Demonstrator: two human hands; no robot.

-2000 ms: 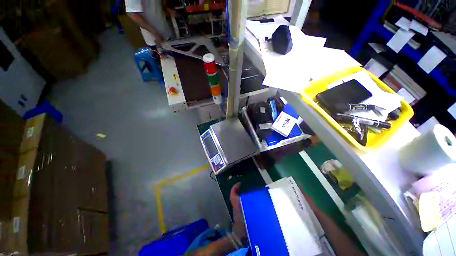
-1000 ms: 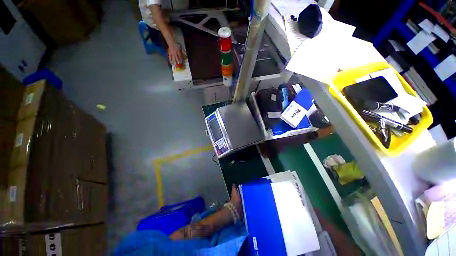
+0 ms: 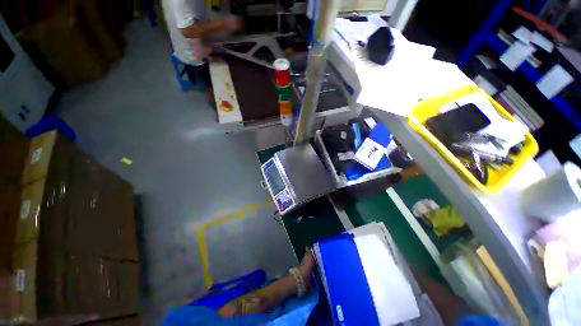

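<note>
A stack of blue-and-white retail boxes (image 3: 366,277) is at the bottom centre, over the green belt (image 3: 376,213). My left hand (image 3: 307,270) holds the stack at its left side, the fingers mostly hidden by the boxes. My right hand is hidden behind the right side of the stack; only a dark, blurred forearm shows there. The digital bench scale (image 3: 298,177) is just beyond the boxes, with no box on its plate. The grey parts bin (image 3: 366,175) beside it holds dark items and a loose blue-white box (image 3: 374,148).
A white shelf on the right carries a yellow tray (image 3: 487,184), papers and a roll. A post and signal light (image 3: 282,89) stand beyond the scale. A person (image 3: 188,38) is at the brown-belt machine. Wrapped cartons (image 3: 83,229) stand left; a blue stool (image 3: 232,286) is below.
The person at the machine has drawn the hand back from the red button and stands more upright. The view has shifted slightly; the stack stays held and sits slightly lower and to the right.
</note>
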